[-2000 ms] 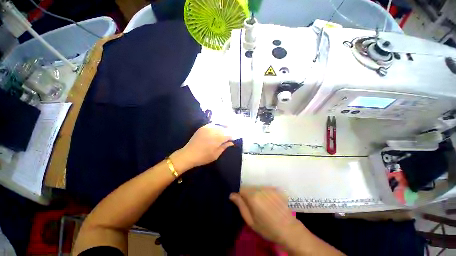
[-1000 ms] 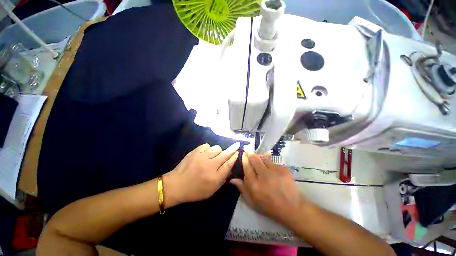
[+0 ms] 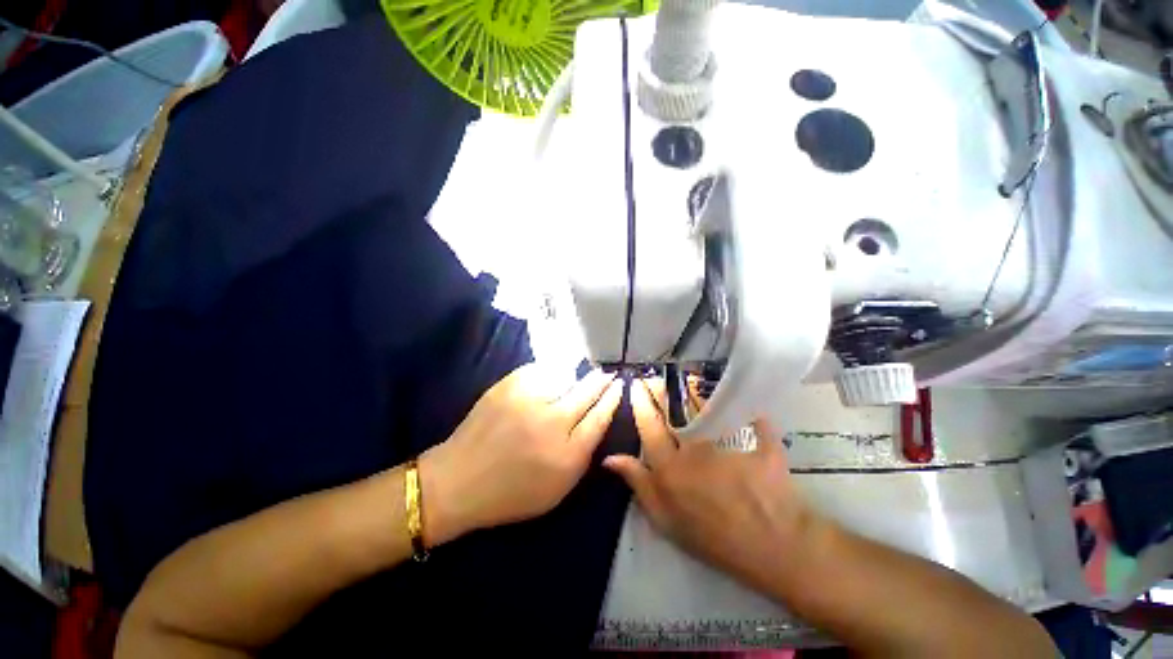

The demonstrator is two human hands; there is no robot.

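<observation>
The navy-black garment (image 3: 283,296) spreads over the table left of the machine and down toward the lap. Its narrow edge lies under the left end of the white machine head (image 3: 772,142). My left hand (image 3: 515,444) presses flat on the cloth, fingertips close to the needle area. My right hand (image 3: 720,496) lies just right of it, fingers on the same cloth edge, partly behind the machine's white guard. The needle and presser foot are mostly hidden by the head and fingers. A dark thread runs down the head's front.
Red-handled snips (image 3: 915,427) lie on the machine bed (image 3: 720,599) right of my right hand. A parts tray (image 3: 1061,515) stands at the right. A yellow-green fan (image 3: 508,45) is behind the head. White paper (image 3: 45,425) and brown board (image 3: 71,476) are at the left.
My right hand has moved up from the bed's front edge to the cloth edge beside my left fingertips. The view has moved closer to the machine head, which now looks larger.
</observation>
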